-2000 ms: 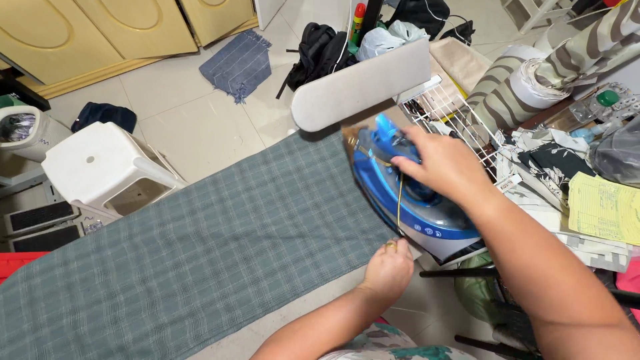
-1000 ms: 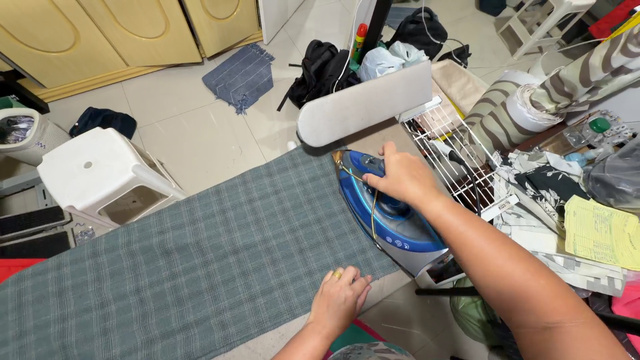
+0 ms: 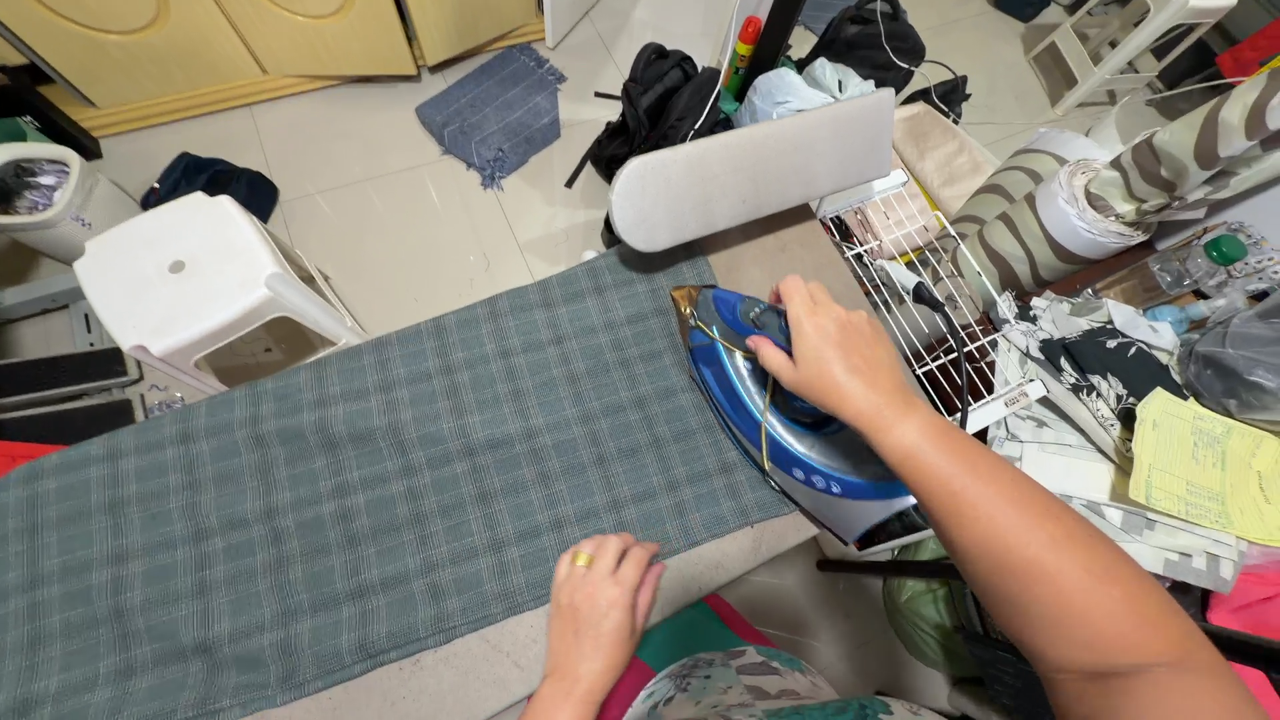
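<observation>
A grey-green plaid fabric lies flat along an ironing board, whose pale cover shows at the near edge. My right hand grips the handle of a blue and white steam iron, which rests at the fabric's right end with its tip pointing away to the upper left. A thin yellow cord crosses the iron's body. My left hand, with a gold-coloured ring, lies on the fabric's near edge, fingers slightly curled and holding nothing that shows. The iron's soleplate is hidden.
A padded sleeve board stands beyond the iron. Right of it are a white wire rack with a black plug and cord, striped fabric rolls and yellow paper. A white plastic stool stands left, behind the board.
My left hand has moved left along the near edge, away from the iron's rear, where it was two seconds ago. My right hand keeps its grip on the iron.
</observation>
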